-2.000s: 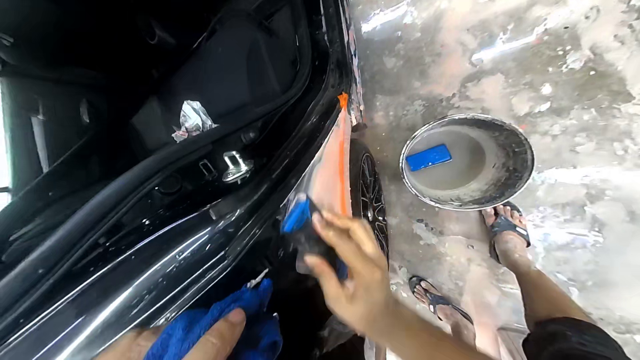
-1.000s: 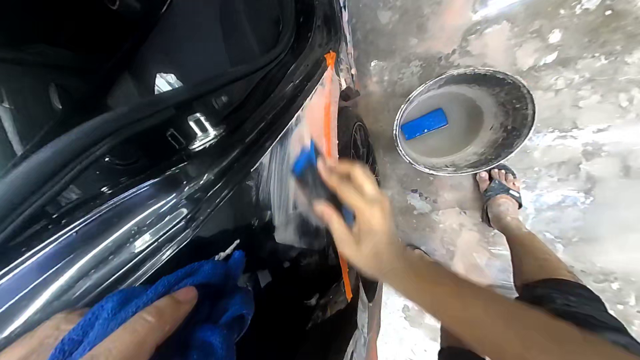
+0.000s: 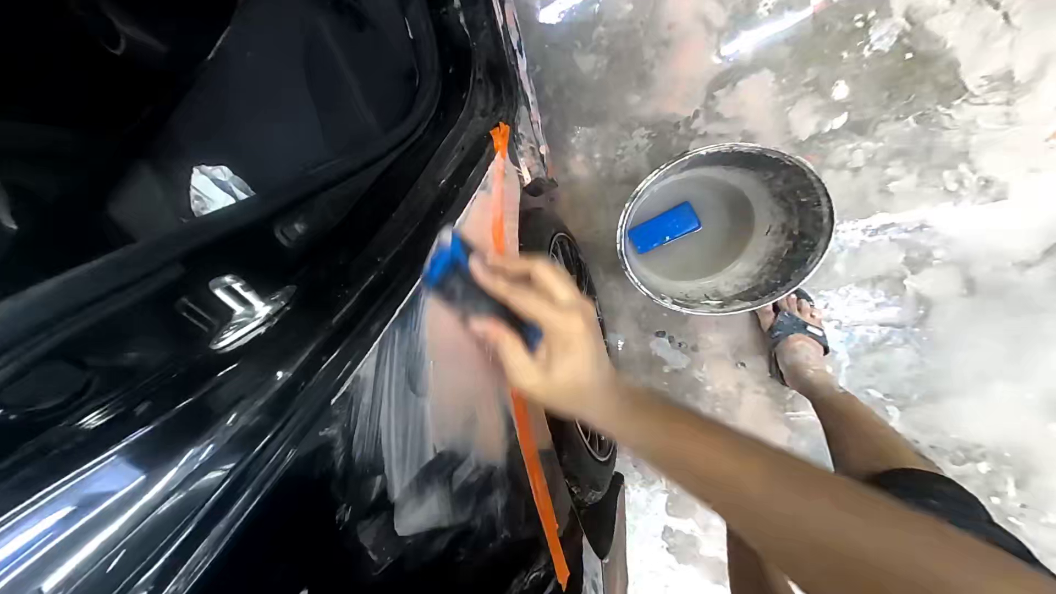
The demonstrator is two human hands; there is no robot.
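My right hand [image 3: 544, 330] grips a blue and dark sanding block [image 3: 478, 289], somewhat blurred, over the black car's rear body panel. Under and below it lies a dull pinkish and grey sanded patch [image 3: 462, 388] with whitish streaks on its left side. A strip of orange masking tape [image 3: 536, 487] runs lengthwise along the panel, passing behind my fingers. My left hand is out of view. Chrome door striker metal [image 3: 243, 312] shines on the door frame to the left.
A bucket [image 3: 813, 206] of cloudy water stands on the stained floor [image 3: 932, 206], with a blue block [image 3: 664, 227] in it. My sandalled foot [image 3: 796, 338] is beside it. The car's wheel [image 3: 590, 437] is just right of the panel. Crumpled clear plastic [image 3: 216, 190] lies inside the car.
My left hand and the blue cloth, both seen earlier at the lower left, are out of view. My right hand with the block has moved up along the panel since one second ago.
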